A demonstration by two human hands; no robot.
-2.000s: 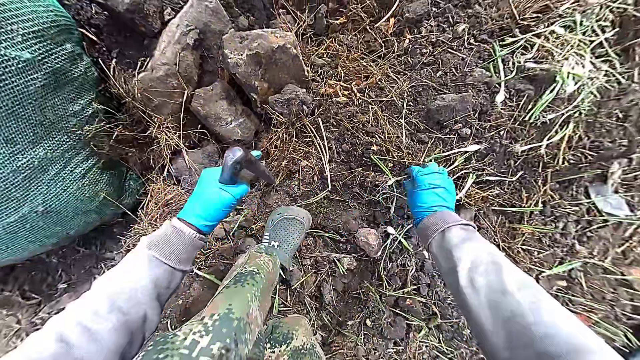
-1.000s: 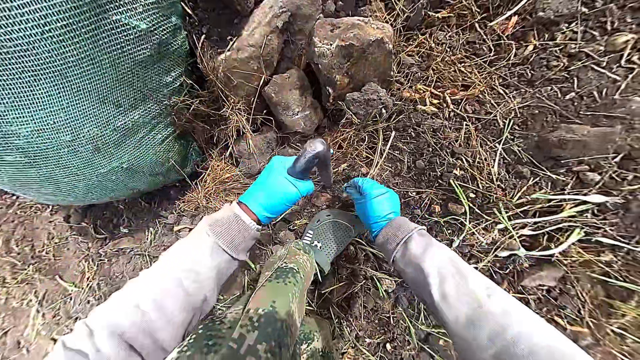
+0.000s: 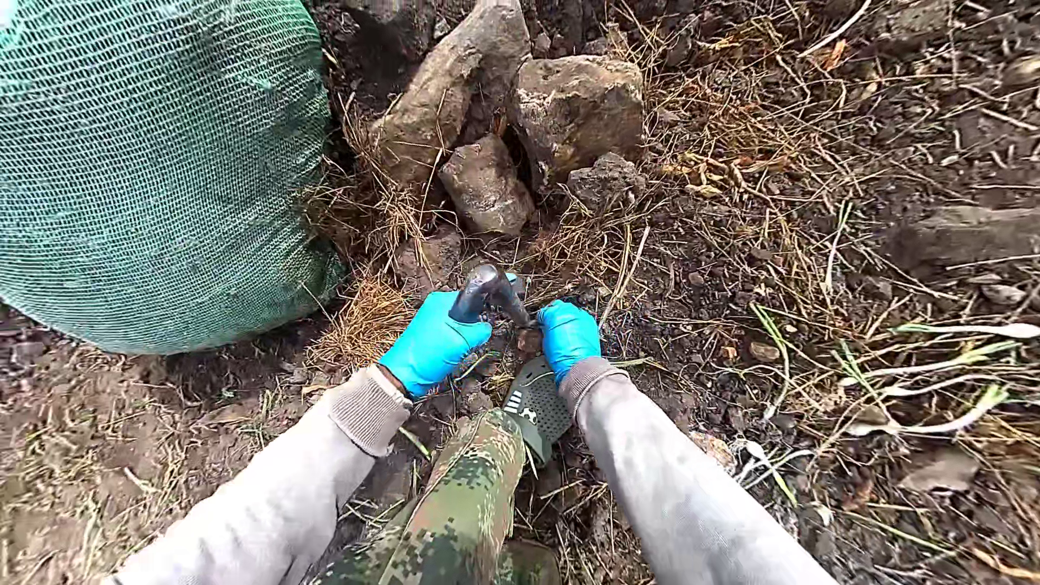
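My left hand (image 3: 436, 340), in a blue glove, is closed around the handle of a small hand tool (image 3: 505, 301) whose dark metal head angles down to the right. Close beside the tool's tip is my right hand (image 3: 569, 335), also gloved in blue, with its fingers curled low at the soil; whether it grips something is hidden. A small reddish clod or stone (image 3: 529, 341) lies between the hands. Just below them shows the toe of a grey-green perforated clog (image 3: 539, 404) on my foot.
A green mesh sack (image 3: 162, 179) bulges at the upper left. Large rocks (image 3: 578, 114) and a smaller rock (image 3: 487, 187) lie ahead of my hands. Dry straw and roots cover the dark soil. Pulled green-and-white stalks (image 3: 951, 366) lie at the right.
My right hand has come over to my left hand and the tool; two seconds ago they were well apart. The view has shifted left, bringing more of the sack in.
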